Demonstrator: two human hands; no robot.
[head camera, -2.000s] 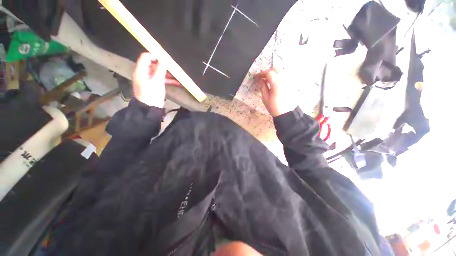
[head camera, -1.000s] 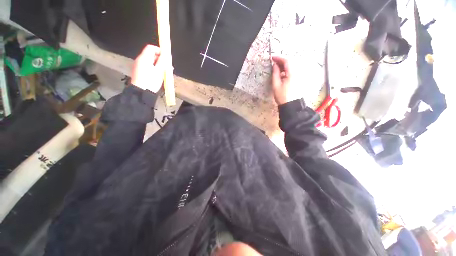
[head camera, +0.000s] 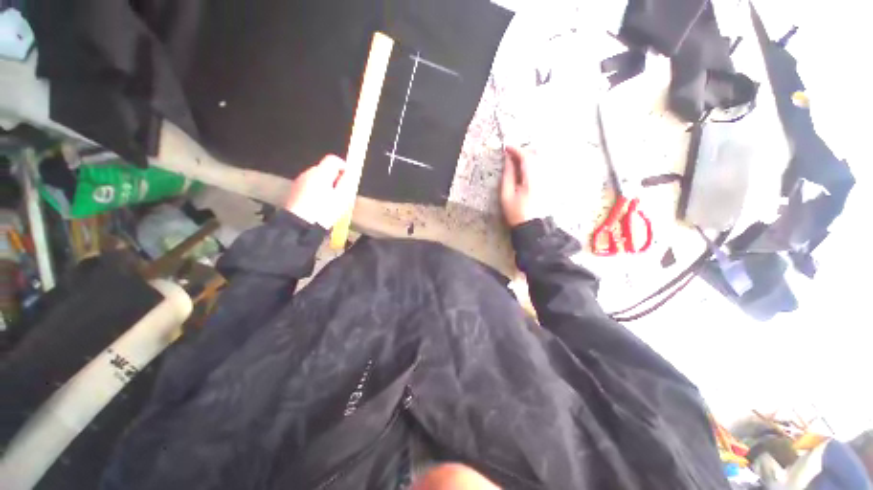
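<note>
Black fabric (head camera: 258, 96) covers the left and middle of the table. My left hand (head camera: 321, 191) holds the yellow ruler (head camera: 362, 134) near its lower end. The ruler lies nearly upright in the picture, over the fabric just left of the chalk marks (head camera: 404, 113), a long white line with a short cross line at each end. My right hand (head camera: 515, 187) is on the table right of the fabric, fingers curled. Whether it pinches a small chalk cannot be told in the glare.
Red-handled shears (head camera: 622, 227) lie right of my right hand. Beyond are a grey block (head camera: 718, 177), a black cord (head camera: 660, 299) and dark scraps (head camera: 694, 62). A green bag (head camera: 124, 189) and a pale fabric roll (head camera: 105, 378) are at left, below the table.
The ruler has turned from a steep diagonal to nearly parallel with the long chalk line and sits closer to it. My left hand moved with it. The view has shifted slightly.
</note>
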